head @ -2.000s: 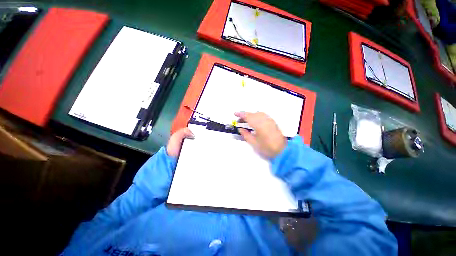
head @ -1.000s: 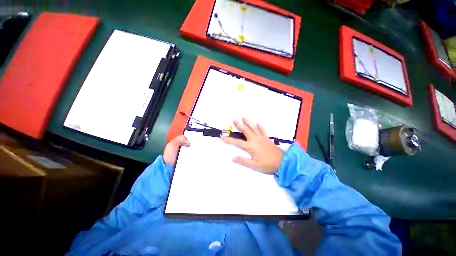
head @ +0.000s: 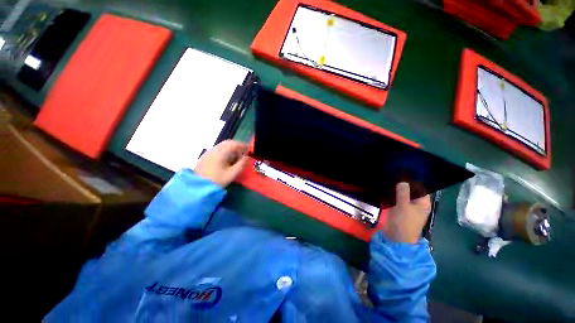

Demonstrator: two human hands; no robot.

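Observation:
An LCD panel (head: 334, 148) shows its black front and stands tilted over a display back cover (head: 315, 192). The cover lies on a red foam pad (head: 277, 187), and only its near edge strip shows below the panel. My left hand (head: 222, 163) is at the near left corner of the panel and cover; its fingertips are close together, and whether they grip the panel is hard to tell. My right hand (head: 406, 213) holds the panel at its right side, thumb on the black front. The panel hides the cable and most of the cover.
Stacked LCD panels (head: 189, 107) and a bare foam pad (head: 104, 85) lie left. Covers on foam pads stand at the back (head: 340, 47) and right (head: 511, 110). A plastic bag (head: 482, 200) and brownish can (head: 524, 222) are right. A carton (head: 57, 164) stands lower left.
The panel, earlier flat with its white back up near my body, is now turned up over the cover with its black front showing. My right hand has moved from the connector strip to the panel's right side.

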